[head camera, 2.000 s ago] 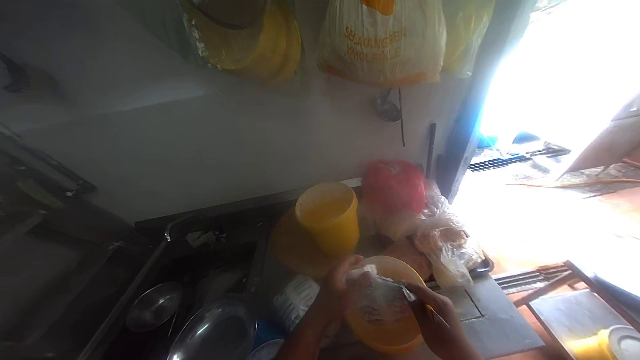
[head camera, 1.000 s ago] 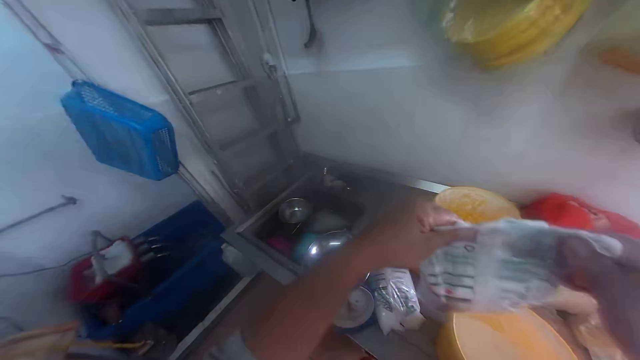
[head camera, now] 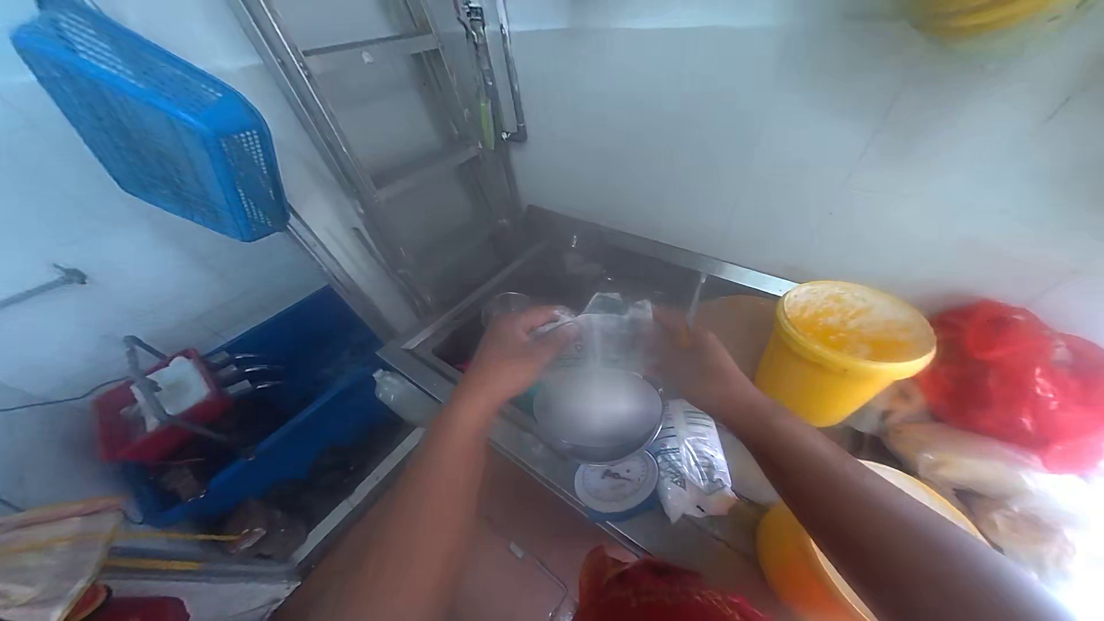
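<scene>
My left hand [head camera: 517,349] and my right hand [head camera: 697,355] grip the two sides of a printed plastic bag [head camera: 611,332], blurred by motion. White powder appears to fall from it into a round metal bowl [head camera: 597,418] just below. That bowl rests on a kitchen scale with a round dial [head camera: 616,483]. Right of the scale lies another printed plastic bag [head camera: 693,457]. A yellow bucket [head camera: 785,371] with whitish residue inside stands beyond my right forearm, and a second yellow bucket [head camera: 789,556] is partly hidden under that forearm.
A metal sink [head camera: 414,345] lies behind the bowl, with a ladder [head camera: 371,185] against the wall. At the left are a hanging blue plastic basket [head camera: 164,138], a blue tub [head camera: 285,457] and a red container [head camera: 116,427]. Red plastic bags [head camera: 1009,371] sit at the right.
The view has swung left. My hands have brought the printed bag from over the yellow buckets to above the metal bowl, and powder now seems to pour from it.
</scene>
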